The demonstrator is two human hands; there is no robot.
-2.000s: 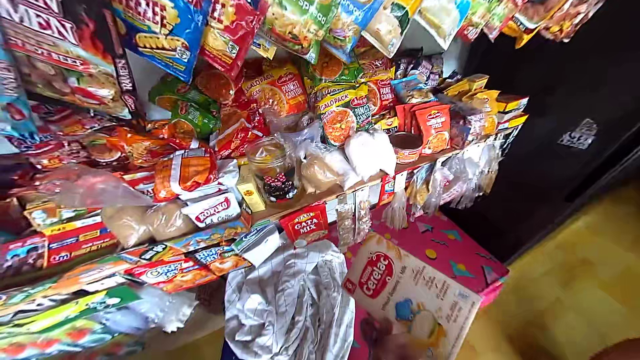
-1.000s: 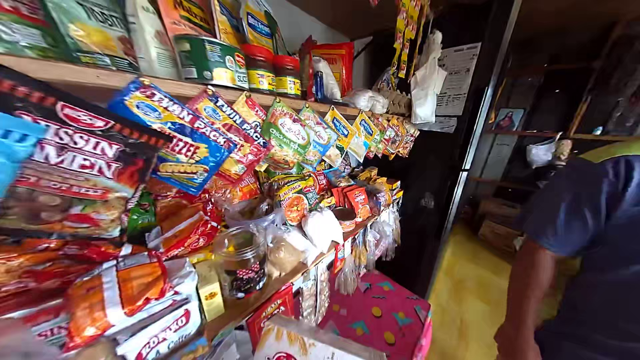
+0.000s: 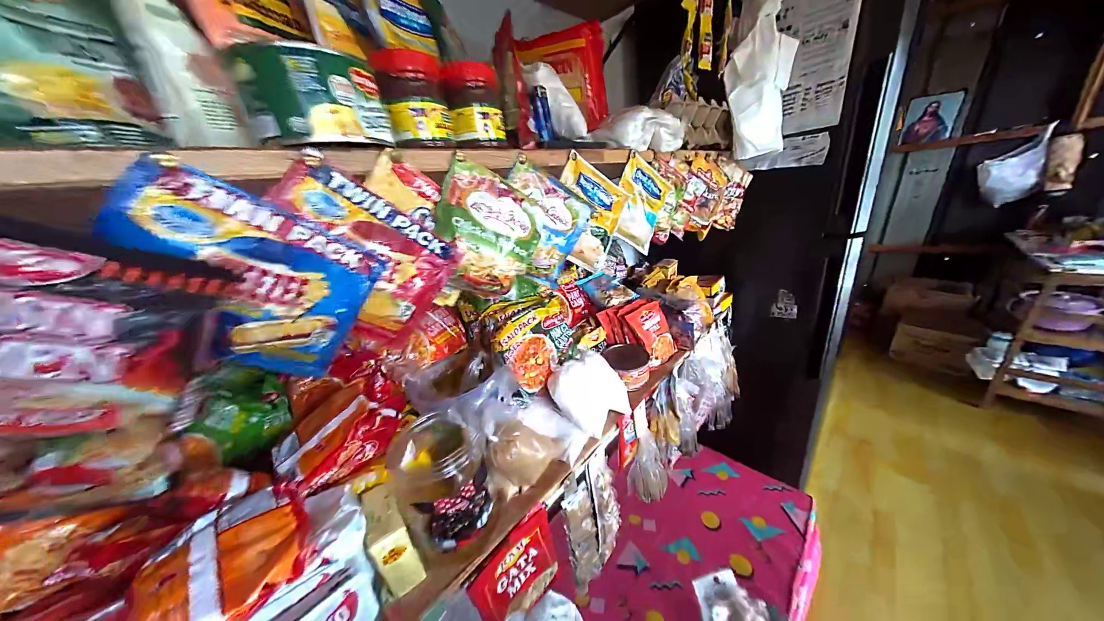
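Note:
Neither of my hands shows in the head view. Along the upper wooden shelf's edge hang a blue twin-pack sachet (image 3: 237, 267), a green seasoning packet (image 3: 487, 224) and several more. Below them, a clear plastic jar (image 3: 440, 483) with dark wrapped items stands beside a knotted plastic bag of brown powder (image 3: 522, 448). A white plastic bag (image 3: 589, 392) touches a brown-red tub (image 3: 628, 366). Orange packs (image 3: 233, 552) lie at the lower left. A red coconut-milk mix packet (image 3: 515, 565) hangs at the lower shelf's front.
A green can (image 3: 310, 93) and red-lidded jars (image 3: 473, 99) stand on the upper shelf (image 3: 345, 162). A pink patterned box or covered surface (image 3: 690, 543) is below. Behind it rises a black refrigerator (image 3: 768, 259). Yellow wood-look floor (image 3: 931, 509) runs toward cardboard boxes (image 3: 931, 345) and a wooden rack (image 3: 1035, 345).
The person in a dark shirt at the right one second ago is out of view. The view has swung up from the lower shelf since two seconds ago.

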